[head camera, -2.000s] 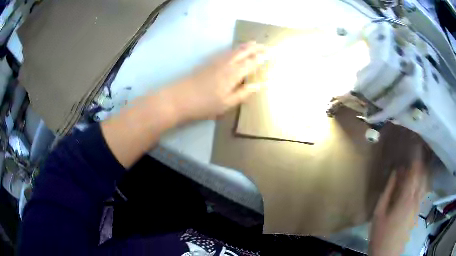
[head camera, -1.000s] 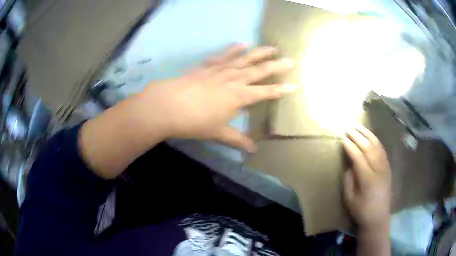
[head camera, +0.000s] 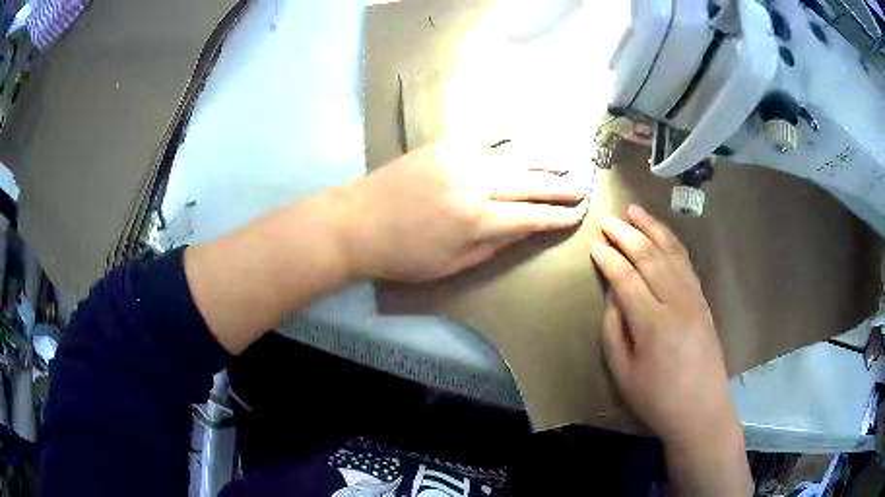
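Observation:
A brown-khaki garment panel (head camera: 543, 340) lies on the white table, running under the machine head. A patch pocket (head camera: 422, 107) of the same cloth lies on it, largely hidden by glare and my left hand. My left hand (head camera: 466, 209) lies flat on the pocket and panel, fingertips just left of the needle area. My right hand (head camera: 655, 311) rests on the panel below the needle, fingers bent. The presser foot (head camera: 604, 150) is at the edge of the glare; I cannot tell if the needle is in the cloth.
The white sewing machine head (head camera: 699, 78) stands at the upper right with knurled knobs. A thick panel stack (head camera: 97, 126) lies at the left, with striped cloth (head camera: 58, 19) at its far corner. The white table (head camera: 281, 116) has a ruler-marked front edge.
My left hand has moved right and down onto the pocket, close to the presser foot. My right hand has shifted left from the panel's right side. The panel has been shifted and turned slightly.

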